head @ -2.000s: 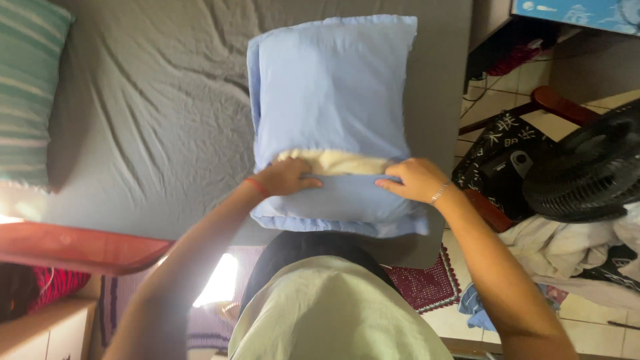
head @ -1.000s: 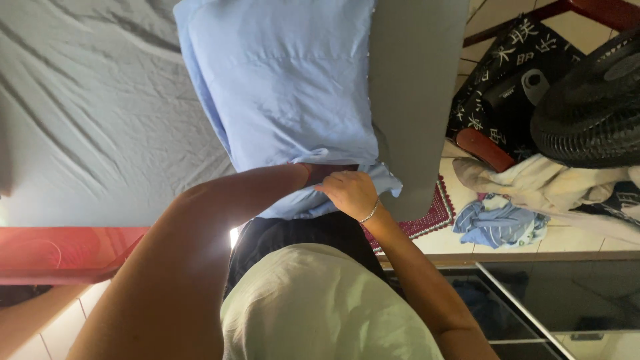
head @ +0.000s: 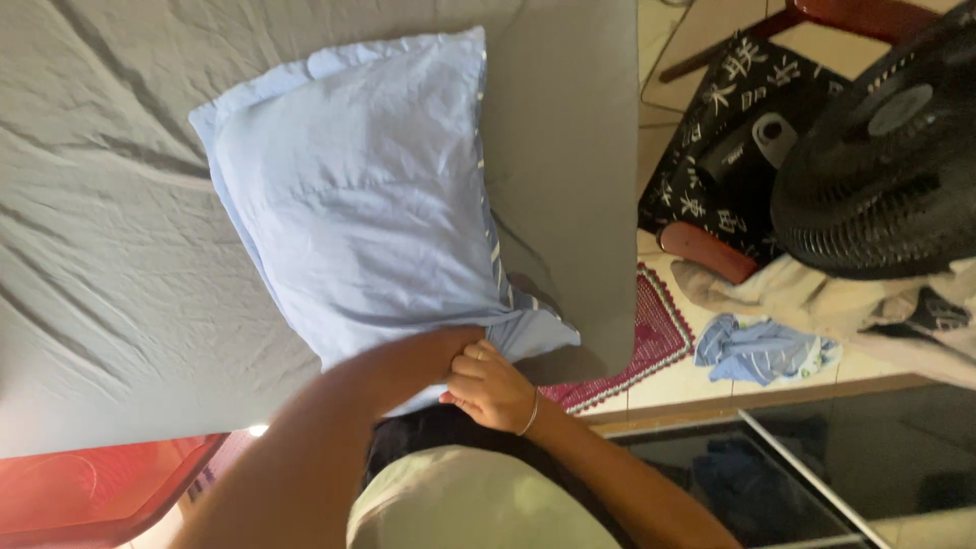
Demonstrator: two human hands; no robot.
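A pillow in a light blue pillowcase (head: 358, 191) lies on a bed with a grey fitted sheet (head: 564, 137), close to my body. Its near right corner of cloth sticks out loosely, with white-striped fabric along the right edge. My left forearm crosses to the right, and my left hand (head: 469, 335) is inside the near end of the pillowcase, its fingers hidden by cloth. My right hand (head: 488, 385), wearing a ring and a thin bracelet, is closed on the pillowcase's edge beside the left wrist.
Right of the bed stand a black fan (head: 877, 168) and a chair with a black patterned cloth (head: 732, 91). Below are a crocheted maroon rug (head: 656, 328), a crumpled blue cloth (head: 762, 351) and beige fabric (head: 801, 297). A red chair (head: 99, 480) is at lower left.
Two seconds ago both hands were apart at the pillowcase opening, with cream pillow showing. The left hand has moved right into the case, beside the right hand; the cream part is now covered.
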